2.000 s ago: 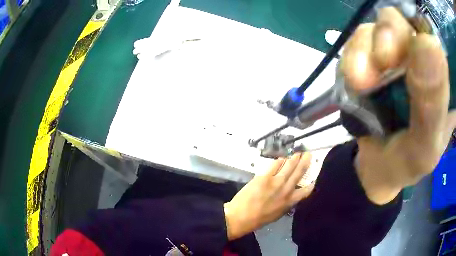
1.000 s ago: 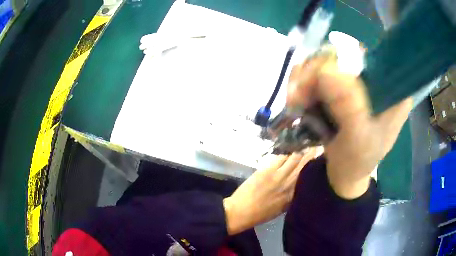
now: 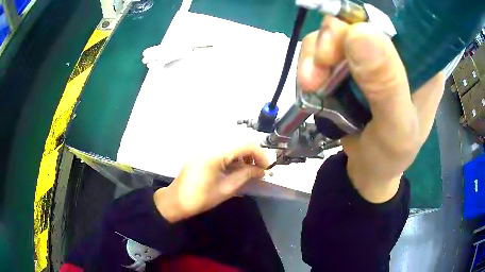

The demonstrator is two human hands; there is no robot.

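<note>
My right hand (image 3: 372, 90) grips the dark green auto-feed screwdriver (image 3: 441, 42), which slants down to the left. Its metal nose (image 3: 284, 127) with a blue fitting (image 3: 269, 110) is low over the white work. My left hand (image 3: 205, 183) is left of the nose, with thumb and forefinger curled together close to its tip. Whether they pinch anything is hidden by glare. A pale bar, apparently a power strip (image 3: 287, 179), lies under the nose near the mat's front edge, with a small dot on it. Its outline is washed out.
The white mat (image 3: 175, 106) lies on the green bench (image 3: 106, 111). A whitish object (image 3: 152, 56) with a thin grey line sits at the mat's back left. Yellow-black tape (image 3: 64, 101) edges the conveyor at left. Blue bins (image 3: 475, 186) and brown boxes (image 3: 470, 85) are at right.
My left hand has moved left from below the nose, its flat fingers now curled. The screwdriver first went down and left; since then its view is sharper and its nose remains low over the work.
</note>
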